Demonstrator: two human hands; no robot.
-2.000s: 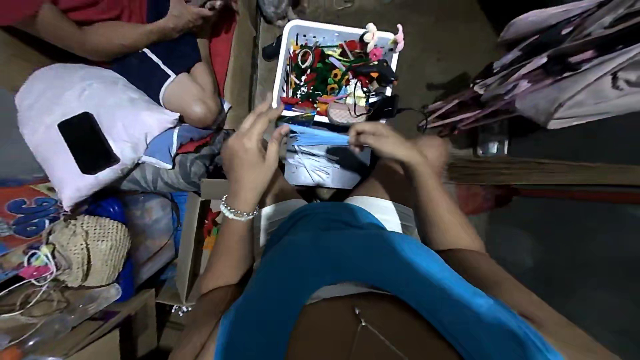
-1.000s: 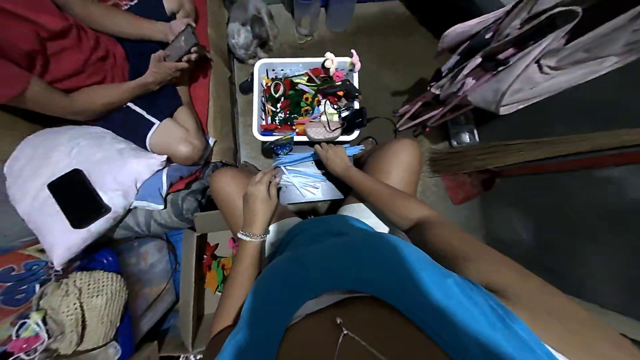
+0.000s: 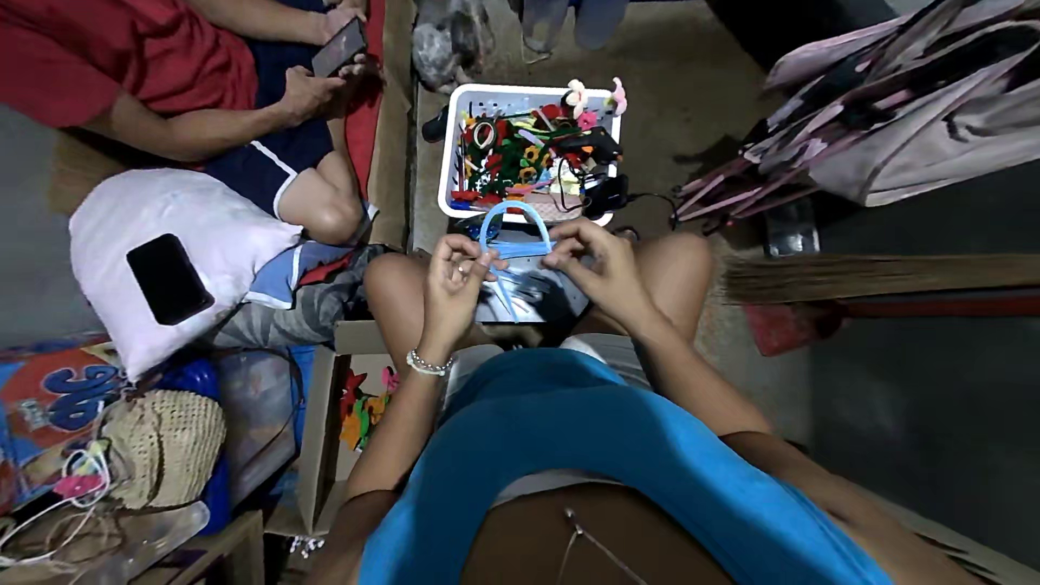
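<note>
Between my two hands a light blue pipe cleaner (image 3: 517, 205) is bent into an arch. My left hand (image 3: 460, 272), with a ring and a bracelet, pinches its left end. My right hand (image 3: 595, 258) pinches the right end between thumb and fingers. More light blue pipe cleaners (image 3: 520, 249) lie across just below the arch, and some point down from my left fingers. Under my hands a small pale surface (image 3: 548, 305) rests between my knees. Just beyond stands a white plastic basket (image 3: 449, 162) of colorful pipe cleaner pieces, with a black glue gun (image 3: 591, 145) on top.
Left, a person in a red shirt (image 3: 187, 61) holds a phone (image 3: 340, 49). A black phone (image 3: 170, 279) lies on a white pillow (image 3: 162, 195). An open cardboard box (image 3: 321, 439) stands beside my left arm. To the right are a broom (image 3: 877, 278) and hanging bags (image 3: 918, 154).
A second ago my hands were low over the pale surface with blue strands spread there; now they are raised, and one blue strand is bent into an arch between them.
</note>
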